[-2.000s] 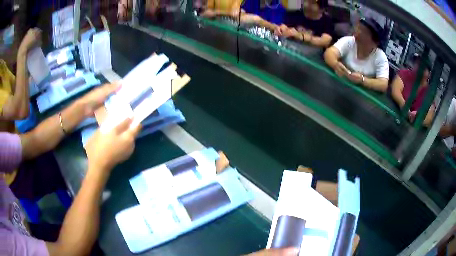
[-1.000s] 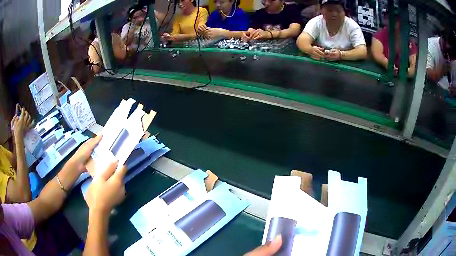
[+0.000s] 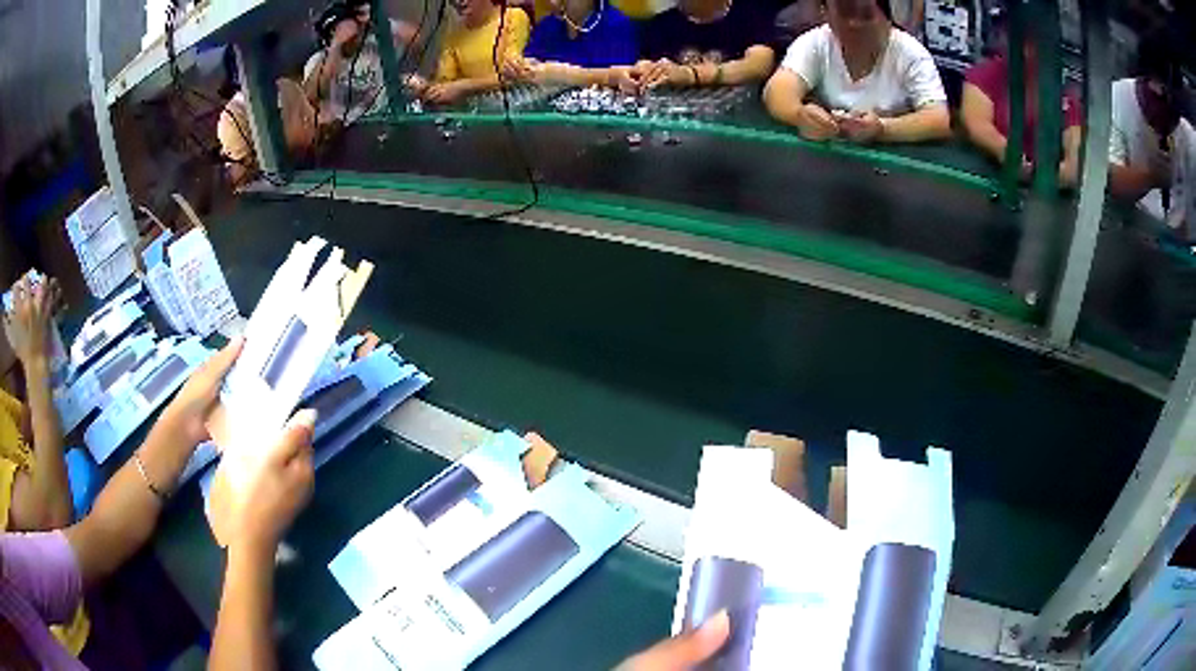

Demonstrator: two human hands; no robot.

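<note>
My left hand (image 3: 682, 645) is at the bottom edge, partly cut off. Its thumb lies over the lower left face of a white and pale blue carton (image 3: 813, 557), gripping it; the other fingers are hidden. Two faces with dark cylinder prints show side by side, with brown flaps standing up between them. The carton's lower end is cut off by the frame. My right hand is not in view. Flat cartons (image 3: 420, 596) lie overlapping on the green bench to the left of the held carton.
At left, a neighbour in a purple sleeve (image 3: 39, 577) holds cartons (image 3: 282, 347) over a pile. Opened cartons (image 3: 190, 278) stand by a white post. A dark green belt (image 3: 630, 328) crosses ahead behind a pale metal edge. Workers sit across the line. A white post (image 3: 1082, 236) stands at right.
The view has swung right and levelled since the earliest frame. The held carton now shows its two printed faces more squarely to me. The neighbour's cartons are tilted more upright.
</note>
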